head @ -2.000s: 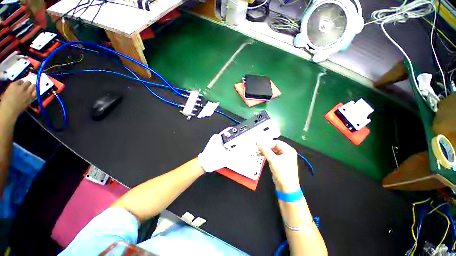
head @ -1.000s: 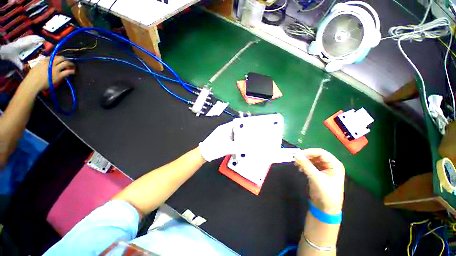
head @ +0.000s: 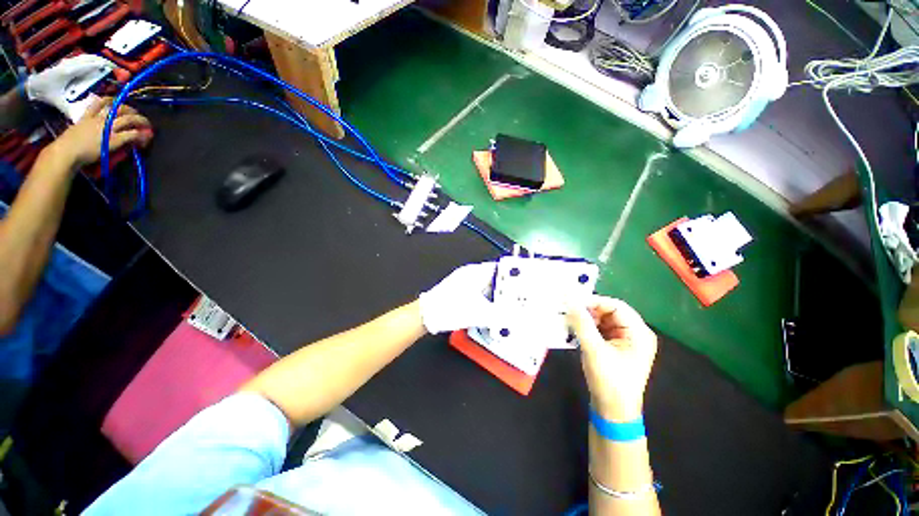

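Observation:
My left hand (head: 462, 299), in a white glove, holds a flat set-top box (head: 539, 292) by its left side, white underside up with dark corner dots. My right hand (head: 617, 343), with a bright blue wrist band, has its fingertips at the box's lower right corner. A thin white piece seems to lie there, but the fingers partly hide it. Below the held box, a second white box (head: 519, 351) lies on an orange-red pad (head: 494, 365) on the black mat. The held box covers part of it.
A black box (head: 519, 161) and a white one (head: 713, 242) sit on orange-red pads on the green surface. A splitter (head: 418, 202) with blue cables lies left of the held box. A mouse (head: 249, 182) is farther left. A coworker's hands are at far left; a fan (head: 710, 76) stands behind.
My right hand first pulled right, away from the box, with a thin white strip, and is now back at its corner. The held box has turned from showing its port edge to underside up.

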